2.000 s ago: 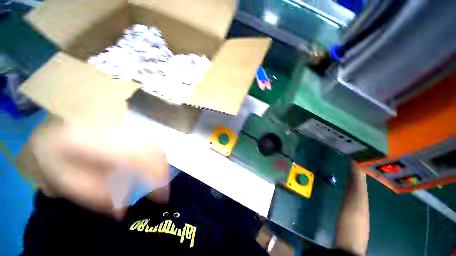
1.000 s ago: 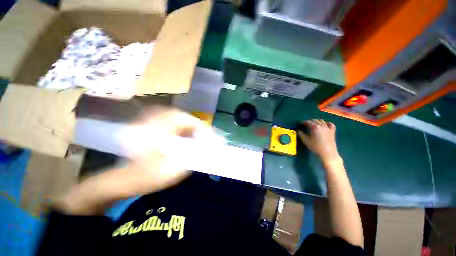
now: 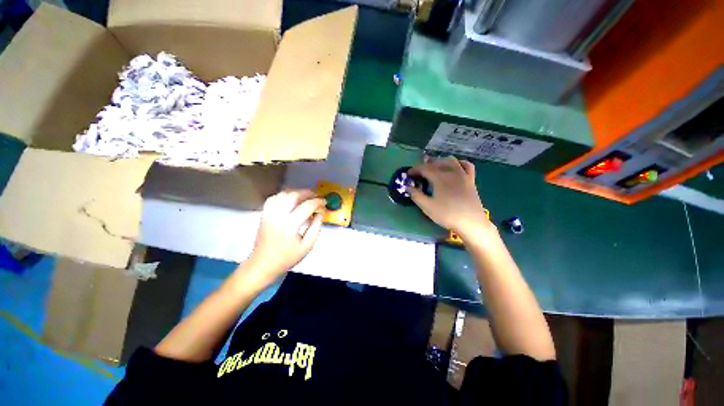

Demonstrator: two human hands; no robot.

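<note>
The black round press nest (image 3: 394,193) holds a white spoked impeller (image 3: 402,184). My right hand (image 3: 449,193) is over the nest from the right, fingertips at the impeller's centre; what they pinch is hidden. My left hand (image 3: 287,226) rests at the left yellow button box (image 3: 343,212), fingers curled at the edge of its green button, with no part visible in it. The right yellow button box (image 3: 455,237) is mostly covered by my right hand and wrist. A shiny metal ring (image 3: 514,225) lies on the green bench right of my right wrist.
The green press head (image 3: 476,103) stands just behind the nest. An orange control box (image 3: 635,103) with lit switches is at the right. A large open carton (image 3: 306,95) of white impellers is at the left. A white board (image 3: 373,258) runs along the front. Small metal rings glitter in a carton below (image 3: 470,349).
My right hand has moved from the bench right of the buttons to the nest. My left hand has moved to the left button box. The nest, empty before, now holds a white impeller.
</note>
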